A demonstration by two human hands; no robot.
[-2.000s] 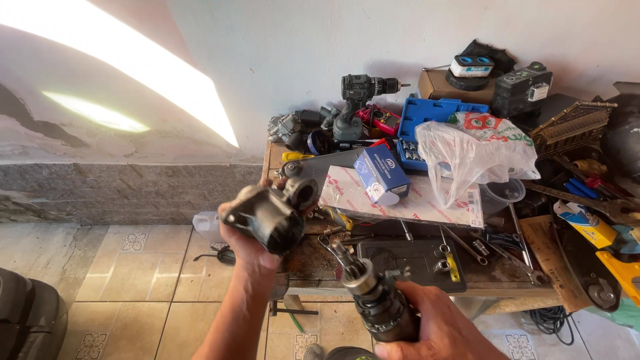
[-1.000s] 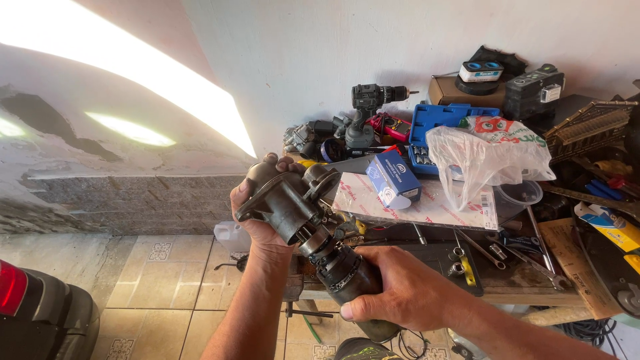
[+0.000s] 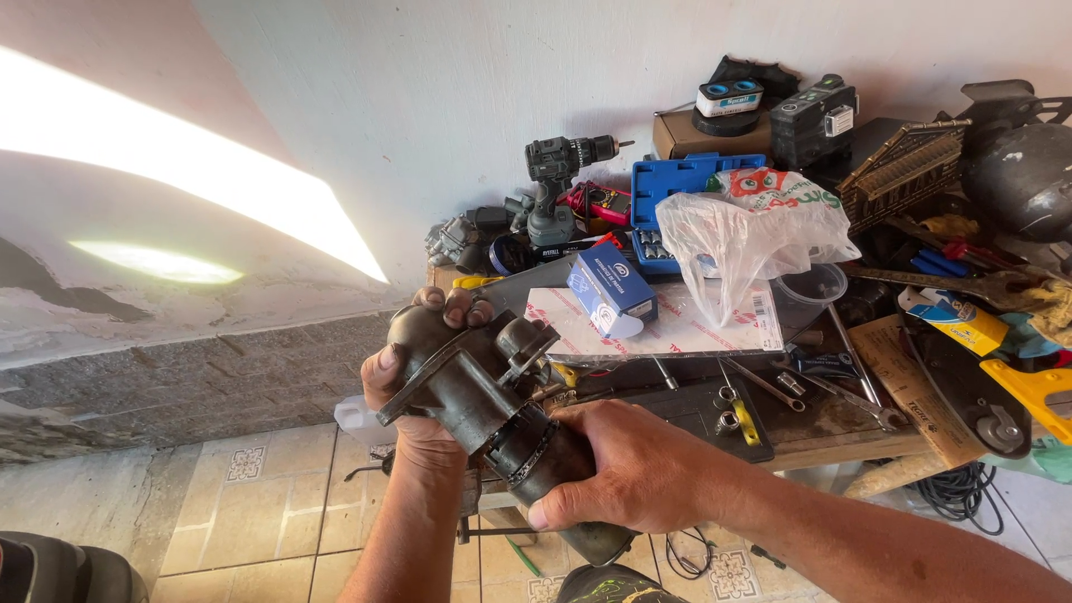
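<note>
My left hand (image 3: 423,368) is wrapped around a dark metal starter motor housing (image 3: 469,381), its fingers over the top and its thumb at the side. A flanged nose and a smaller side cylinder stand out from that housing. My right hand (image 3: 624,465) grips the cylindrical motor body (image 3: 557,465), thumb on the near side. The two parts meet end to end between my hands, with a dark toothed or slotted ring at the joint; a narrow gap shows there. Whatever lies inside the housing is hidden.
On the cluttered wooden workbench (image 3: 825,448) are a blue-and-white box (image 3: 611,289), a plastic bag (image 3: 754,234), a cordless drill (image 3: 557,180), a blue socket case (image 3: 695,180), a multimeter (image 3: 599,203) and several wrenches. A plastic jug (image 3: 364,421) stands on the tiled floor to the left.
The two parts, held apart at first with the inner gear end exposed, have come together end to end. Both hands have kept their hold.
</note>
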